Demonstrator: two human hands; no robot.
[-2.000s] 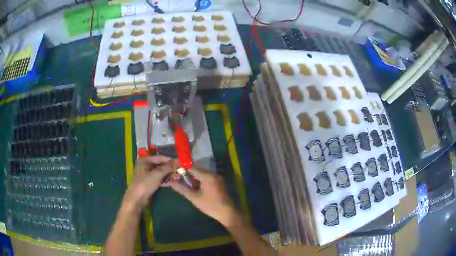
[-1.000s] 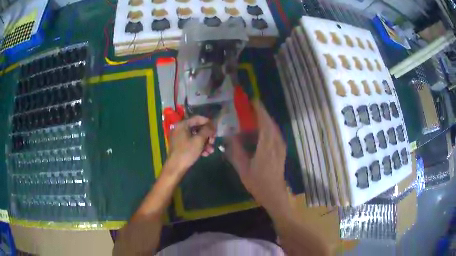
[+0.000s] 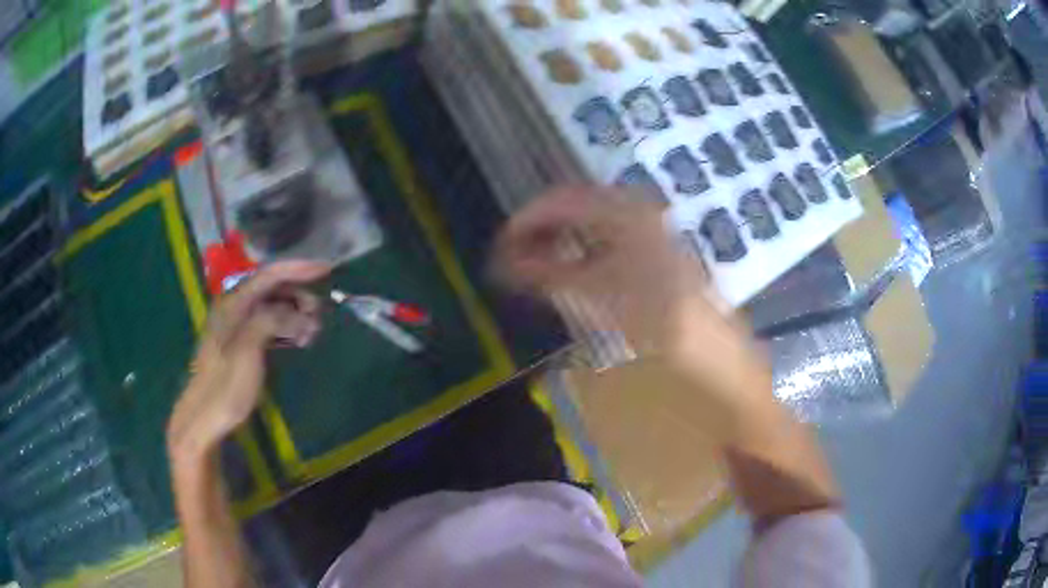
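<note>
My left hand (image 3: pixel 259 327) is over the mat just in front of the press, fingers curled; whether it holds something small cannot be told. My right hand (image 3: pixel 609 258) is blurred, over the near left edge of the foam tray stack (image 3: pixel 736 270); its fingers' contents cannot be made out. The cutters (image 3: pixel 382 315), with red and whitish handles and a silver tip, lie loose on the mat right of my left hand. The press fixture (image 3: pixel 259 138) stands behind my left hand, with a dark part (image 3: pixel 276 213) at its base.
A second foam tray stack (image 3: pixel 138 126) stands behind the press. A clear blister tray (image 3: pixel 52 436) is at the left. Red tape (image 3: pixel 228 260) is beside the press base. Cardboard (image 3: pixel 644 431) and shiny clear packing (image 3: pixel 827 362) lie below the bench edge at the right.
The view has swung right and tilted. My right hand has left the red press handle and moved right to the foam tray stack. The cutters now show lying on the mat.
</note>
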